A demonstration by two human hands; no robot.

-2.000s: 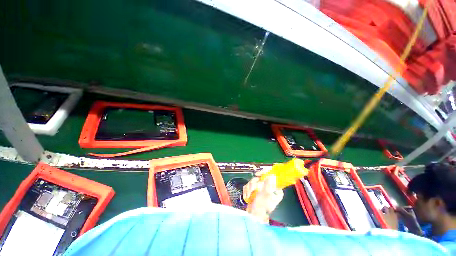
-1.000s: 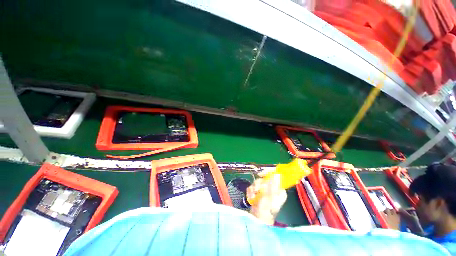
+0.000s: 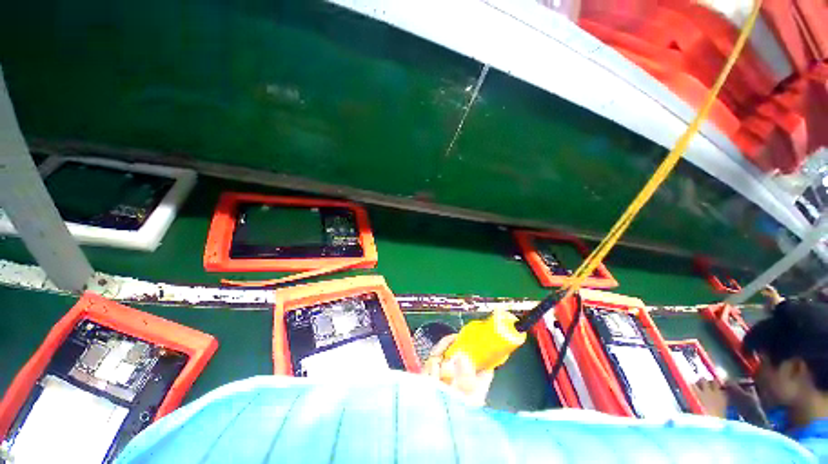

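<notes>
My right hand [image 3: 460,373] is closed around the yellow electric screwdriver [image 3: 486,343], just above the front of my light-blue garment. The driver's tip is hidden. A dark round mesh-like dish [image 3: 436,339] lies just left of the hand, partly covered by it. Left of the dish, an open unit [image 3: 338,328] with a silvery board and a white rectangle sits in a red foam tray [image 3: 280,342]. A second open unit [image 3: 107,362] lies in a red tray at the far left. My left hand is not in view.
A yellow cord [image 3: 667,168] runs from the driver to the upper right. Red trays with units [image 3: 634,353] stand right of the hand. A white rail [image 3: 200,293] divides bench and conveyor, which carries red trays and a white tray [image 3: 154,227]. A person [image 3: 794,362] is at the far right.
The trays on the conveyor have moved to the right. My right hand and the screwdriver have shifted slightly left and down, with the driver's cable end showing more. The bench trays look nearly unchanged.
</notes>
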